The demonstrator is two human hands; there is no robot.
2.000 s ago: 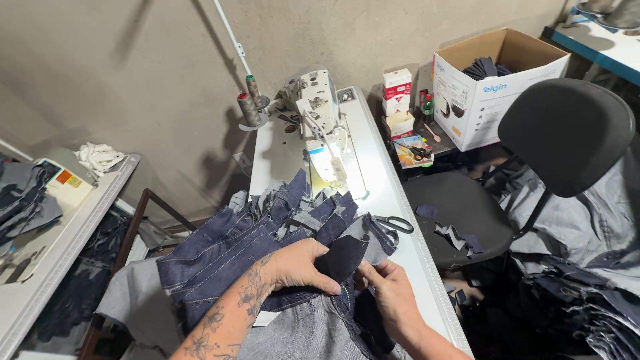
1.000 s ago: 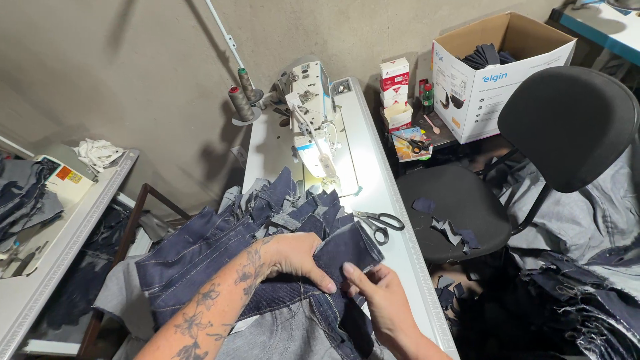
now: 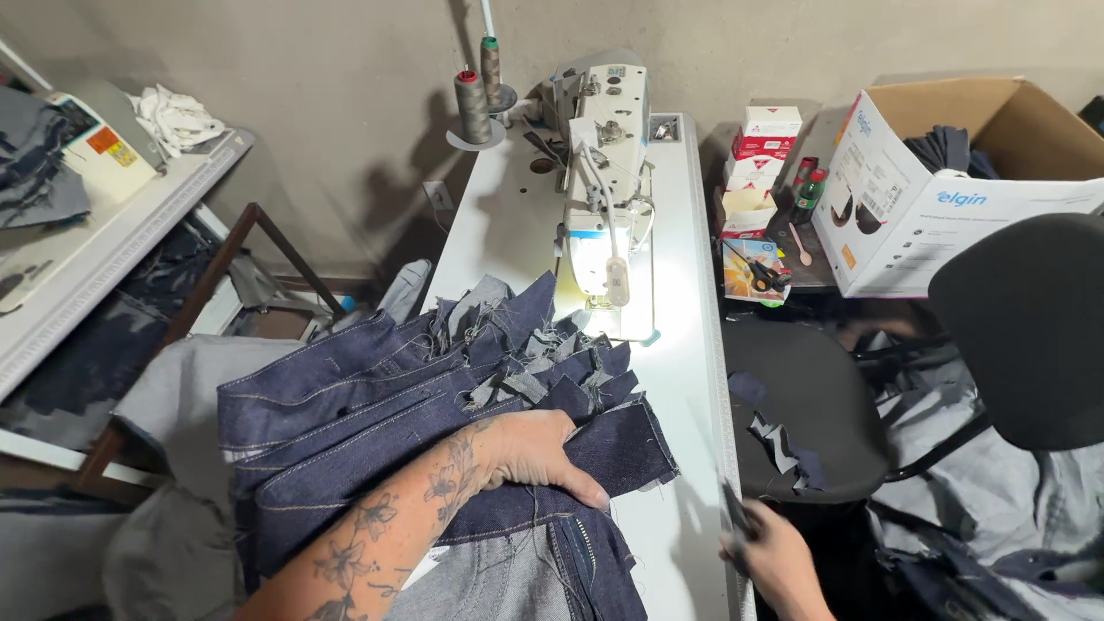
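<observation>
My left hand (image 3: pixel 543 453) is closed on the waistband end (image 3: pixel 625 448) of a dark denim garment, thumb on top, near the front zipper (image 3: pixel 585 548). More stitched denim waistbands (image 3: pixel 345 431) lie stacked beyond and left of it, their frayed ends (image 3: pixel 552 362) pointing toward the sewing machine (image 3: pixel 608 172). My right hand (image 3: pixel 768 552), blurred, is at the table's right edge, gripping dark-handled scissors (image 3: pixel 737 522) whose blades point up and away. The scissors are apart from the cloth.
A black chair (image 3: pixel 802 405) with denim scraps (image 3: pixel 780 453) stands right of the white table (image 3: pixel 681 388). Behind it are a cardboard box (image 3: pixel 880 207), small cartons (image 3: pixel 759 159) and other scissors (image 3: pixel 763 272). Thread cones (image 3: pixel 473 108) stand at the back. Another machine table (image 3: pixel 198 185) is at left.
My right hand has let go of the waistband end and moved right and toward me; it now holds the scissors, which lay on the table beside the denim before. My left hand remains on the denim.
</observation>
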